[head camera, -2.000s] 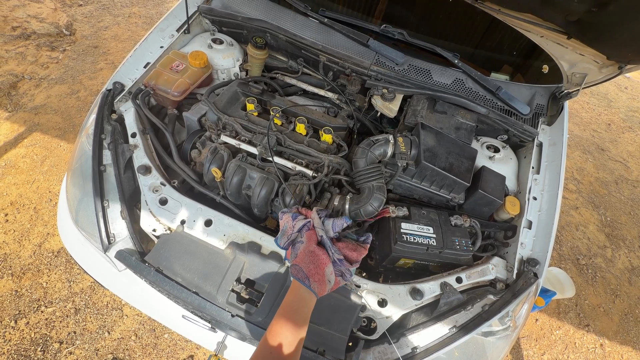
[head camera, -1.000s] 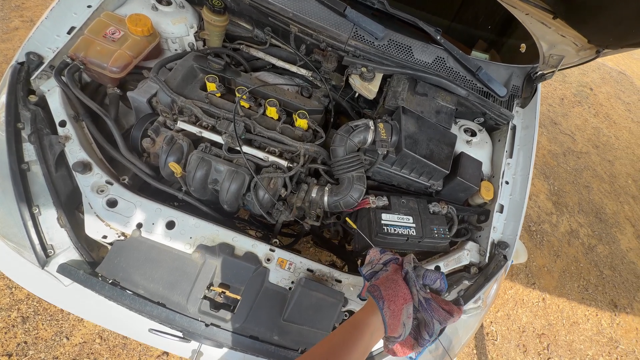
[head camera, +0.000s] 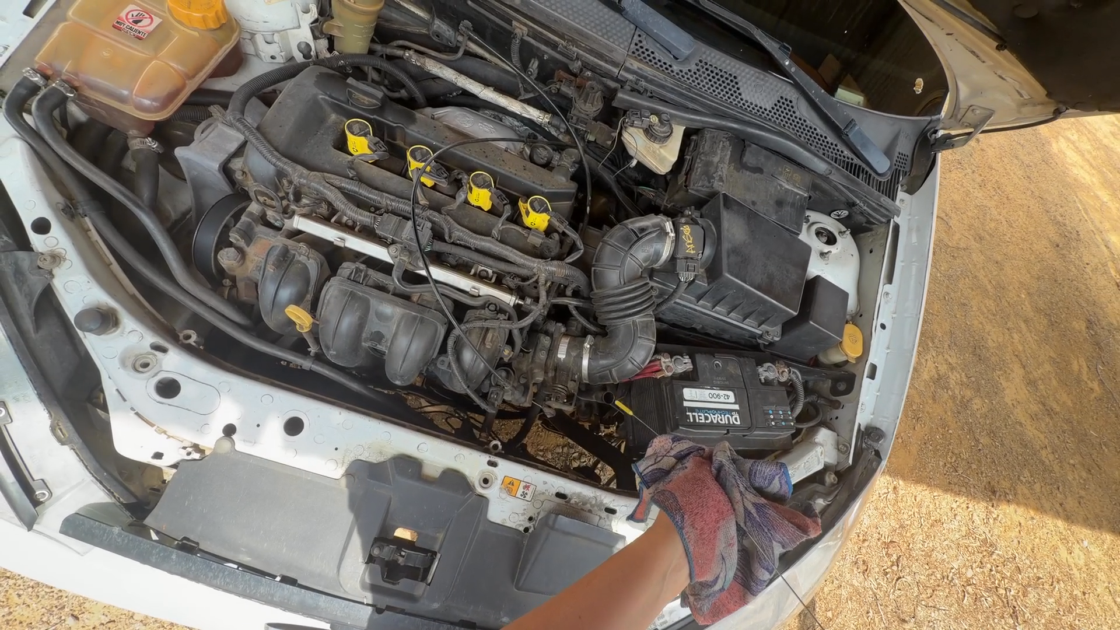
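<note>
My left hand (head camera: 700, 516), in a red and blue fabric work glove, is over the front edge of a car's engine bay, just in front of the Duracell battery (head camera: 713, 407). Bunched cloth of the same colours (head camera: 761, 516) hangs at its right side. A thin rod with a yellow tip (head camera: 623, 408) comes out of the glove toward the battery's left side; a thin length also shows below the cloth. The fingers are largely hidden, but they appear closed round the rod. My right hand is out of view.
The engine cover (head camera: 306, 109) has several yellow-topped connectors. A yellow ring handle (head camera: 299, 317) stands by the intake manifold (head camera: 376, 324). The ribbed air duct (head camera: 626, 302) meets the air filter box (head camera: 735, 262). A coolant tank (head camera: 131, 61) is upper left; the front crossmember (head camera: 350, 446) runs below.
My left hand has moved right, from beside the air duct's lower end to in front of the battery. The yellow-tipped rod has come into sight. The view has moved closer.
</note>
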